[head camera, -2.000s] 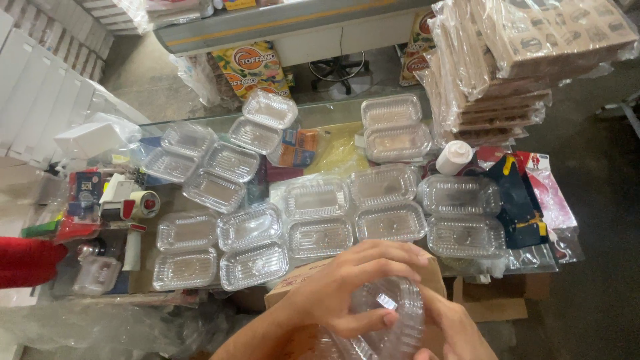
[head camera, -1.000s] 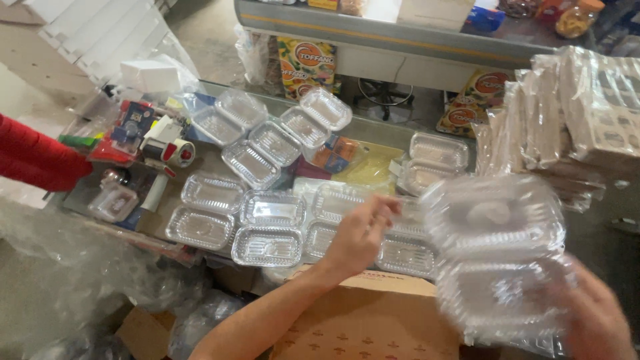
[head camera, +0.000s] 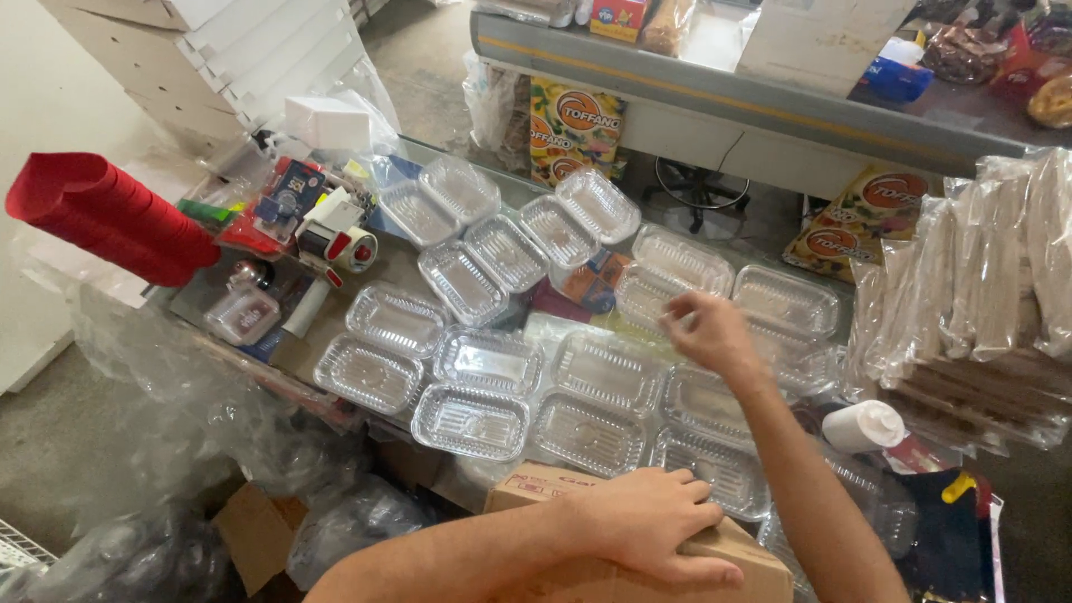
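Observation:
My left hand (head camera: 657, 519) rests palm down, fingers slightly spread, on a cardboard box (head camera: 544, 494) at the table's near edge, holding nothing. Reached out over the table, my right hand (head camera: 712, 331) has bent fingers and is at the near side of an open clear plastic hinged container (head camera: 682, 260); whether it touches it is hard to tell. Just right of that hand lies another open container (head camera: 787, 301), partly hidden by the wrist. More open clear containers, such as this one (head camera: 469, 423), lie in pairs of halves across the glass table.
A tape dispenser (head camera: 335, 239), a red stack of cups or cones (head camera: 109, 218) and a small lidded container (head camera: 241, 314) occupy the left side. At right are a white bottle (head camera: 863, 427) and plastic-wrapped cardboard packs (head camera: 971, 276). A grey counter (head camera: 712, 88) runs behind.
The open container that was by my right hand a second ago is out of that hand, which has moved over the table. My left hand has come down onto the cardboard box.

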